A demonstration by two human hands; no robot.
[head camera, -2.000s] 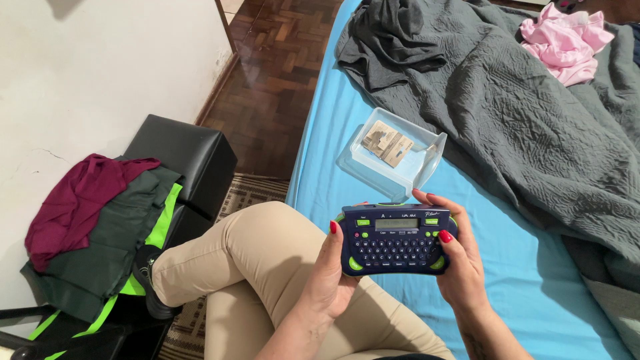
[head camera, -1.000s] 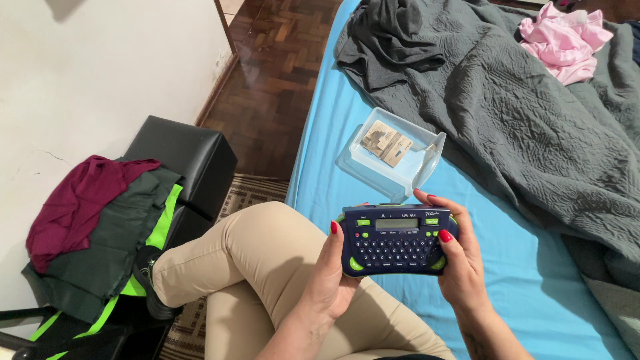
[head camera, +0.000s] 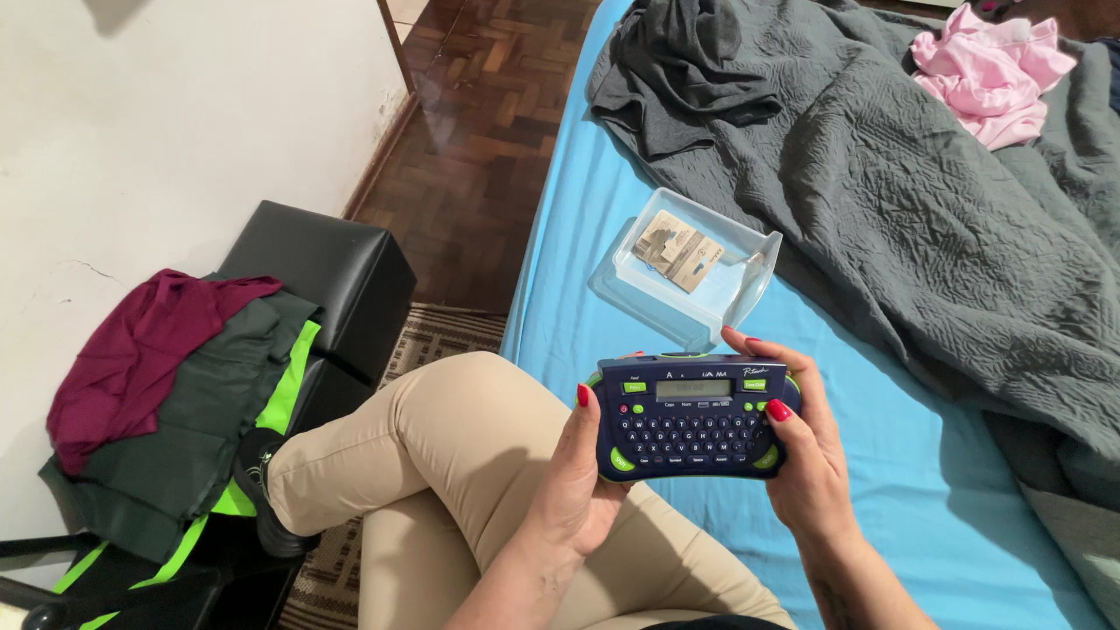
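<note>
A dark blue handheld label maker (head camera: pixel 691 418) with green keys and a small grey display faces me above my lap. My left hand (head camera: pixel 573 486) grips its left end, the thumb lying along the side edge. Around the right end is my right hand (head camera: pixel 809 446), its thumb at the small green buttons under the display and its index finger at the top edge. Just beyond the device, a translucent plastic bin (head camera: pixel 674 306) rests on the blue bed sheet. Printed card packaging (head camera: pixel 678 251) lies inside the bin.
A grey quilt (head camera: pixel 927 227) and crumpled pink cloth (head camera: pixel 993 74) cover the bed's far side. Left of my crossed legs, black padded stools (head camera: pixel 306 254) hold maroon (head camera: pixel 149 359) and dark green (head camera: pixel 192 437) cloth. A patterned rug (head camera: pixel 446 346) lies on the wooden floor.
</note>
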